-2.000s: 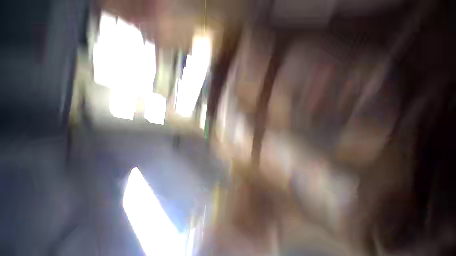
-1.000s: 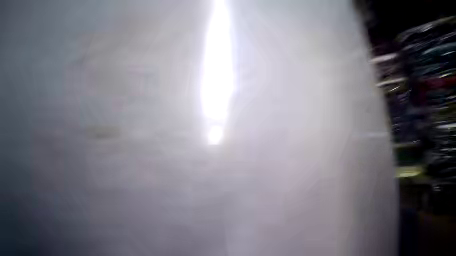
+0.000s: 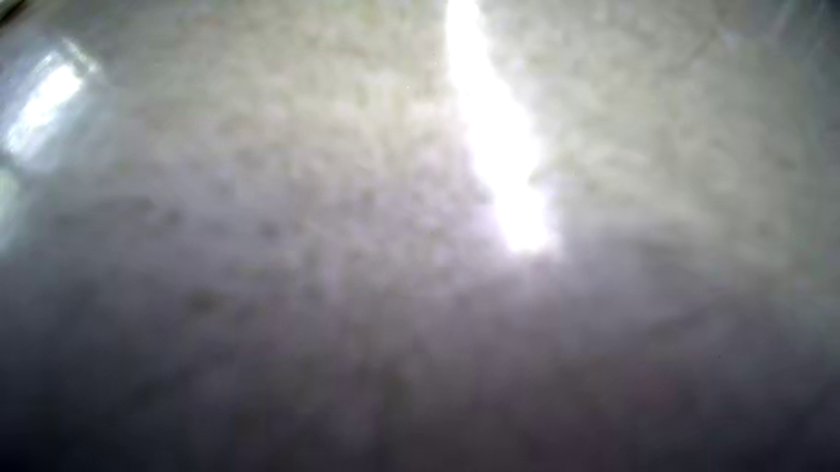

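A pale grey, glossy, mottled surface fills nearly the whole head view, very close and blurred. A long bright streak of reflected light runs down it from the top middle. I cannot tell for certain what the surface is. My left hand and my right hand are not in view.
A second bright reflection lies on the surface at the upper left. A dark edge shows at the very top left corner. Faint pale streaks show at the upper right corner, too blurred to name.
The view has shifted. The dark, shiny stacked items at the right a second ago are out of the picture. The light streak now slants and sits further right, and the surface looks more mottled.
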